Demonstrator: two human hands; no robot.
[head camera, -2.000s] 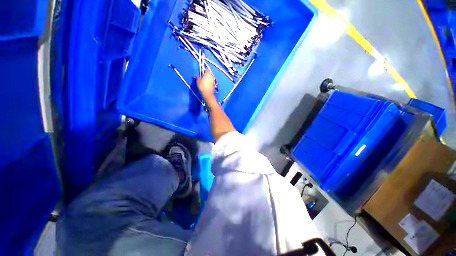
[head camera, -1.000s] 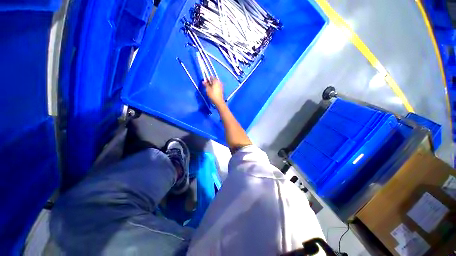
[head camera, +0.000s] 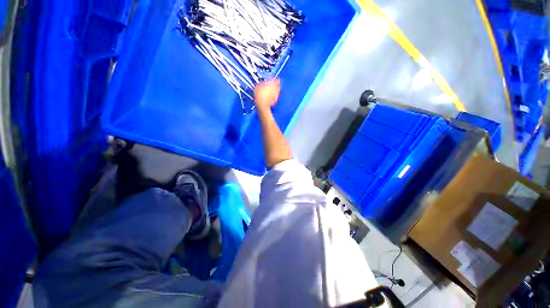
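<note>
My right hand is bent over the lower right edge of a heap of white cables in a large blue bin. The cables have dark ends. One loose cable slants up and to the right from beside my hand, and its lower part is hidden. My fingers are small and blurred, so their grip cannot be made out. Several cables below the heap lie slanting, with their lower ends left of my hand. My left hand is not in view.
A closed blue tote stands right of the bin, beside a brown carton with white papers. Blue containers line the left side. A caster and a yellow floor line show. My shoe is below the bin.
The lone cable left of my hand no longer lies apart. The cables that were at my hand now lie against the heap. My hand has moved right, to the loose right cable. The view has shifted.
</note>
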